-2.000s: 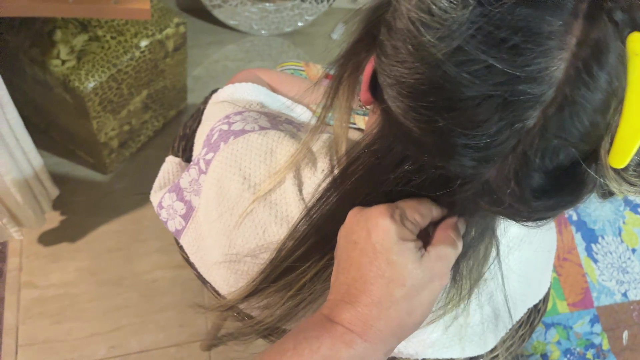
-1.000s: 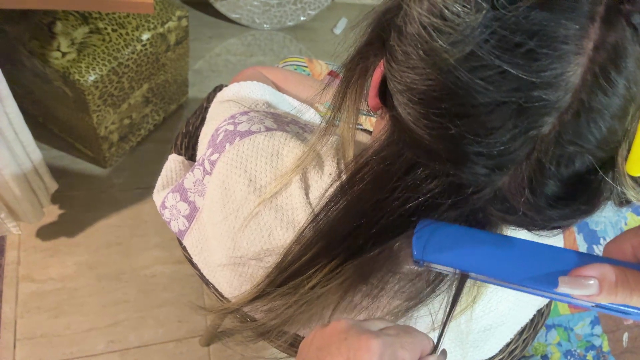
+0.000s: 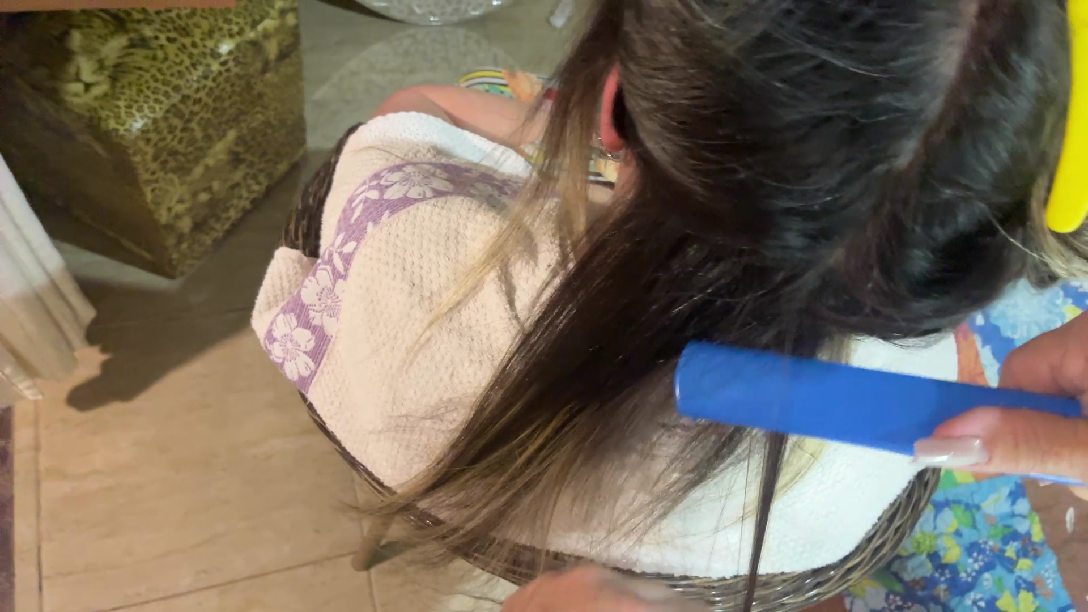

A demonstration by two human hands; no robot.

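Note:
A seated person's long dark hair (image 3: 595, 323) hangs down over a towel (image 3: 425, 306) with a purple floral band, draped on the shoulders. At the right, my right hand (image 3: 1020, 433) grips a blue hair straightener (image 3: 790, 395), which lies across a thin strand (image 3: 765, 501); whether its plates are pressed together cannot be told. My left hand (image 3: 603, 591) is blurred at the bottom edge, just left of the strand's lower part, with its fingers mostly out of view. A yellow hair clip (image 3: 1069, 144) is at the head's right side.
The person sits in a woven wicker chair (image 3: 884, 527). A leopard-print box (image 3: 212, 127) stands on the tiled floor (image 3: 187, 484) at the upper left, near a white curtain (image 3: 38, 280). Colorful patterned fabric (image 3: 977, 544) lies at the lower right.
My left hand was at the hair below the head, then moved down to the bottom edge. My right hand has come in from the right with the blue straightener.

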